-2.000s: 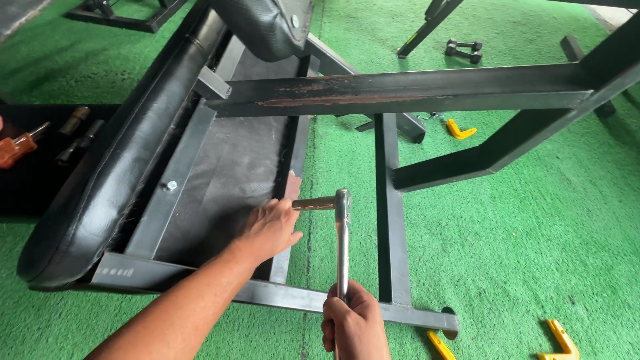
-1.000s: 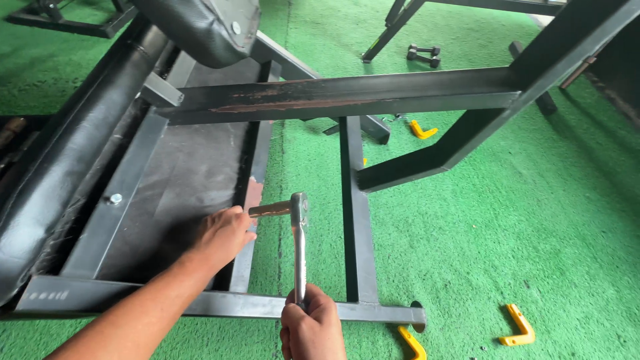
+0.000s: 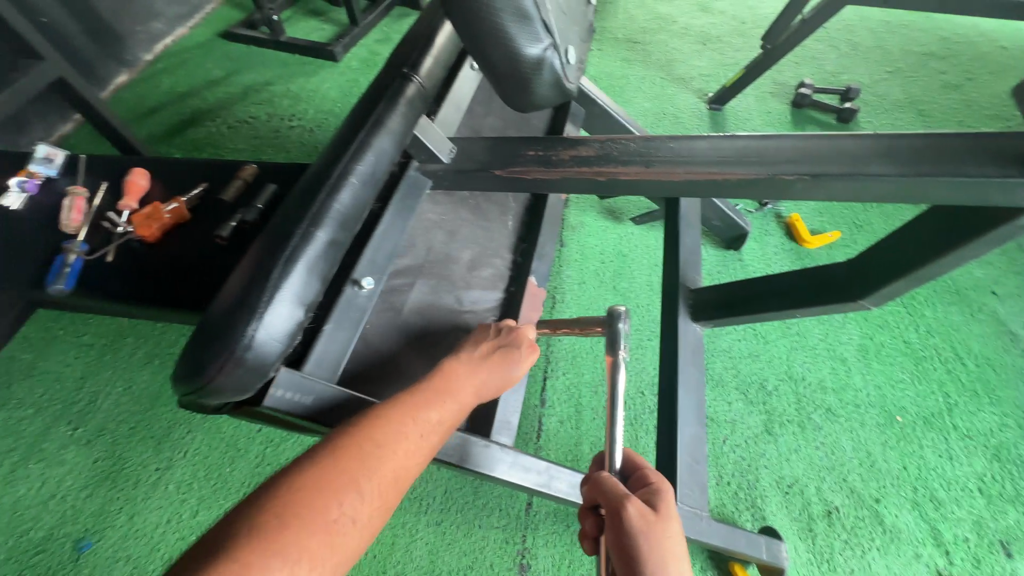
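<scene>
My right hand (image 3: 632, 508) is closed around the handle of a chrome socket wrench (image 3: 615, 400), which stands nearly upright in view. From its head a worn socket or extension (image 3: 578, 326) reaches left to the inner steel bar of the gym bench frame (image 3: 684, 360). My left hand (image 3: 500, 356) is at the left end of that extension, fingers curled about it and the bar's edge; what its fingertips grip is partly hidden. A reddish patch (image 3: 534, 302) shows just above this hand. The black padded seat (image 3: 272, 304) lies to the left, with a bolt (image 3: 366, 283) in its support bar.
Screwdrivers (image 3: 67, 268), an orange-handled tool (image 3: 160, 218) and dark sockets (image 3: 238, 182) lie on a black surface at left. A scuffed beam (image 3: 720, 164) crosses above my hands. A yellow angled piece (image 3: 810, 232) and a dumbbell (image 3: 826, 100) rest on the green turf.
The view has shifted left, bringing the tools on the black surface into sight. Both hands keep the same places at the wrench and the bar.
</scene>
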